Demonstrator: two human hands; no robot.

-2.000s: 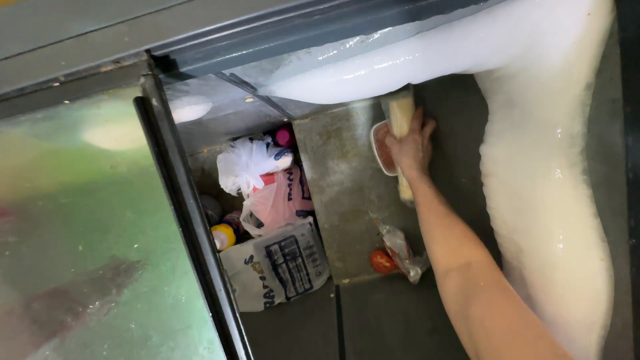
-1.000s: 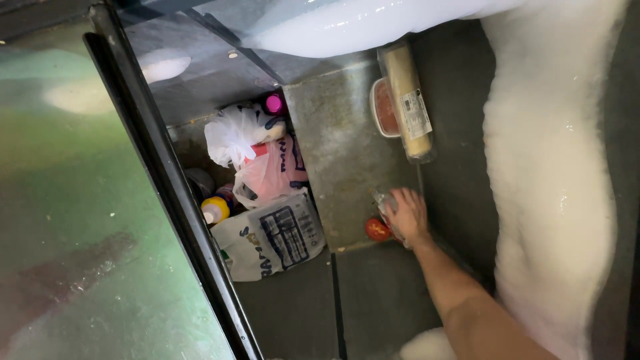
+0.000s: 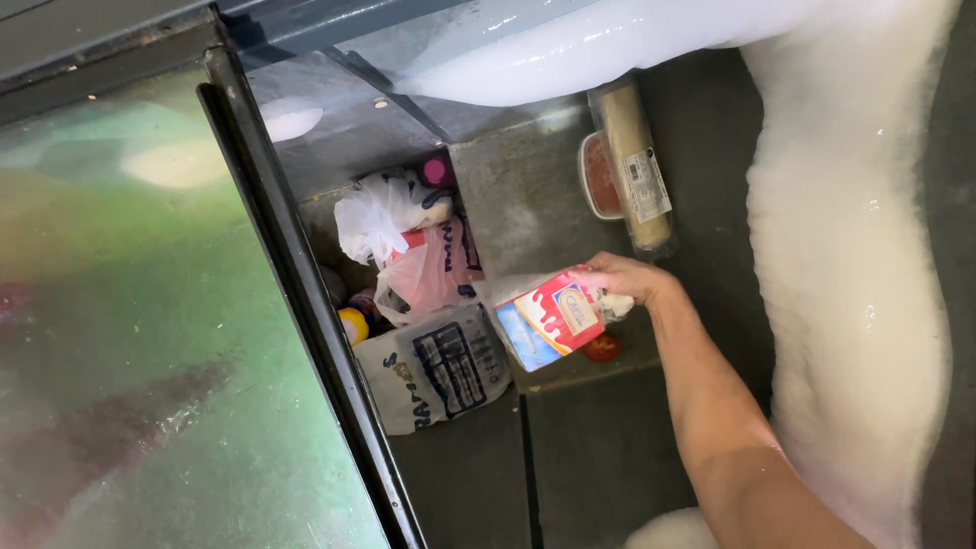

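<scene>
My right hand reaches in from the lower right and grips the upper right end of a red, white and blue carton. Clear, crumpled plastic wraps or hangs around the carton and bunches under the fingers. Just below the carton's right end lies a round red item, partly hidden. Above the hand, a long beige roll in clear wrap with a printed label lies against a clear tub with reddish contents. My left hand is not in view.
Thick frost lines the right and top of a chest freezer. In a lower recess lie knotted plastic bags, a printed grey bag and a yellow-topped container. A frosted sliding lid covers the left.
Two seconds ago my right hand was on the long roll; it then moved down beside the red item. Now it holds the carton, which the earlier frames do not show.
</scene>
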